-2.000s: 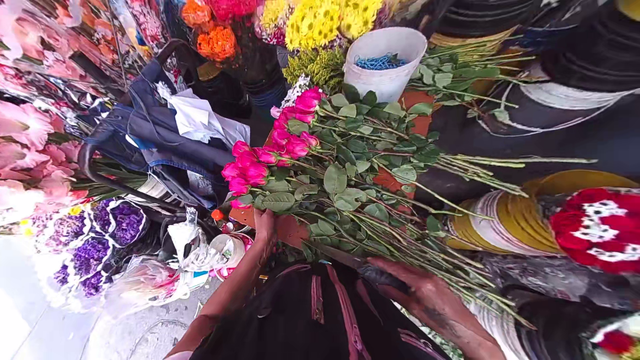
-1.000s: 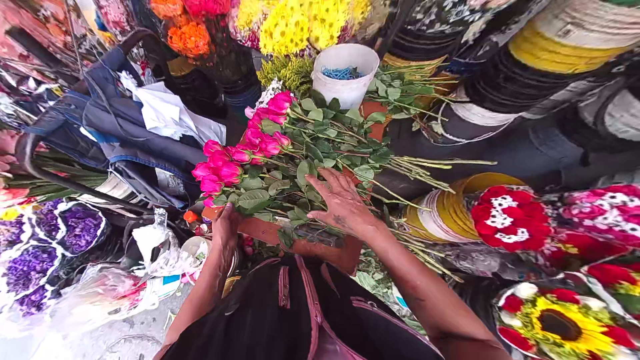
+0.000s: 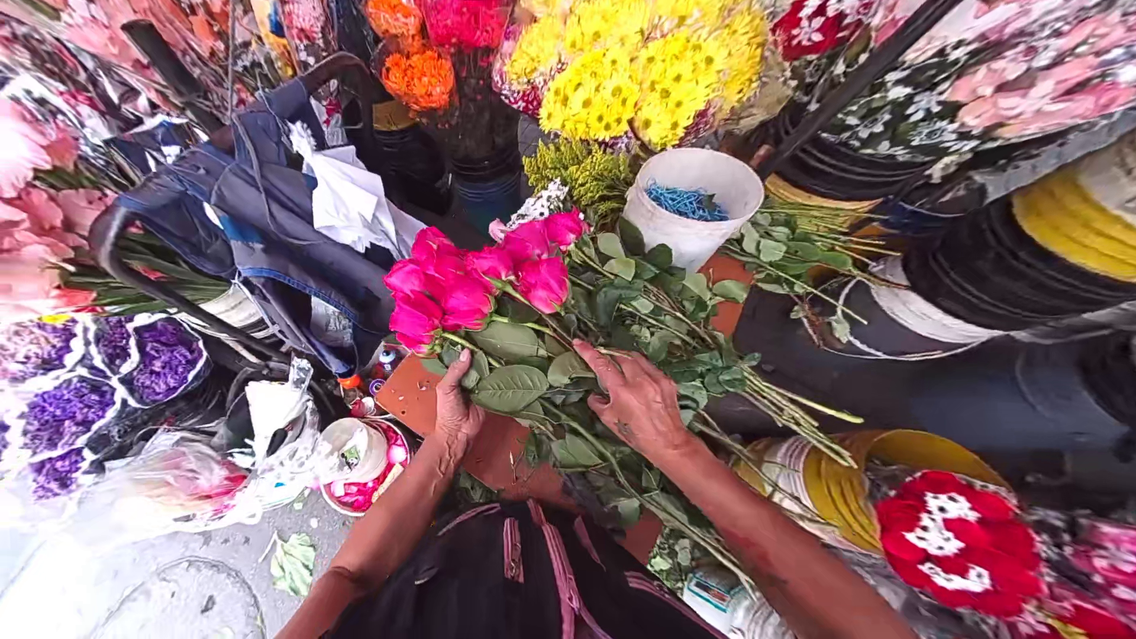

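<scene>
Deep pink roses (image 3: 461,284) lie on their sides, with leafy green stems (image 3: 657,337) running to the lower right over a reddish-brown board (image 3: 506,453). My left hand (image 3: 457,408) is at the stems and leaves just below the rose heads, its thumb up; part of its fingers is hidden under the leaves. My right hand (image 3: 635,399) rests over the leaves right of it, forefinger pointing toward the blooms; whether it grips a stem cannot be told. A white plastic bucket (image 3: 692,200) holding blue rubber bands stands beyond the stems.
Yellow chrysanthemums (image 3: 652,67) stand behind the bucket. Dark blue cloth (image 3: 275,213) hangs on a cart frame at left. A small pail with petals (image 3: 364,466) stands low at left. A yellow bucket (image 3: 852,479) and a red-and-white bouquet (image 3: 958,541) are at right.
My right hand, earlier low at the lower stems, has moved up and left onto the leaves near the blooms. My left hand stays beside the rose heads. The view has shifted somewhat.
</scene>
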